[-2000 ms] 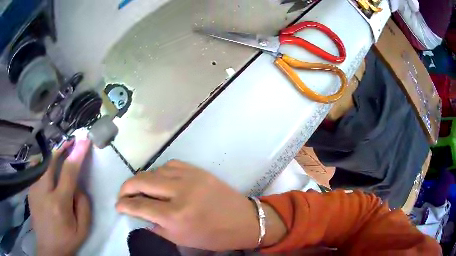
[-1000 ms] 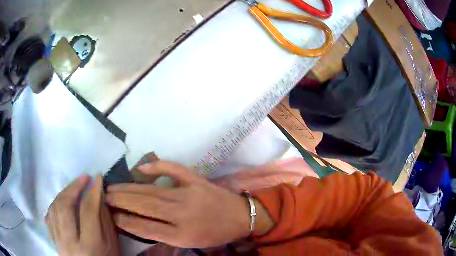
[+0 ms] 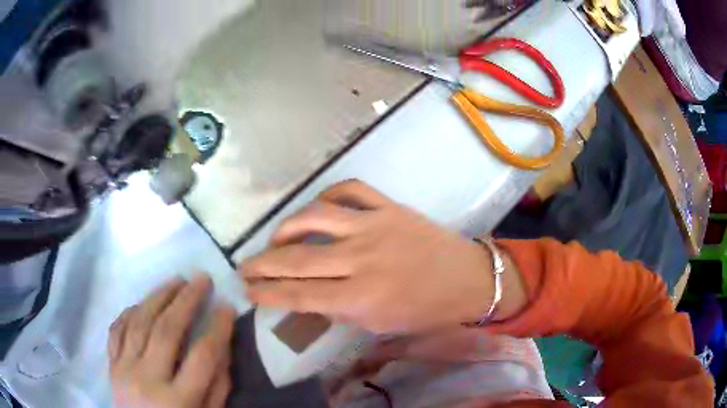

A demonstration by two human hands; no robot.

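The light grey panel lies below the presser foot area, which is brightly lit and blurred. My left hand lies palm down on the panel, its fingers slightly apart and blurred. My right hand lies palm down, with its fingertips at the panel's right edge; whether they pinch it is hidden. A dark grey piece shows between and below my hands. The panel's edge meets the corner of the metal bed plate.
Scissors with one red and one orange handle loop lie across the bed's edge. A brown patch shows below my right hand. Dark grey cloth hangs beside brown board at the right. Small yellow-gold items sit at the top right.
The view swung down and back. Since one second ago, my hands have moved apart, and my left hand lies flat on the pale panel. The panel has come away from the foot area since two seconds ago.
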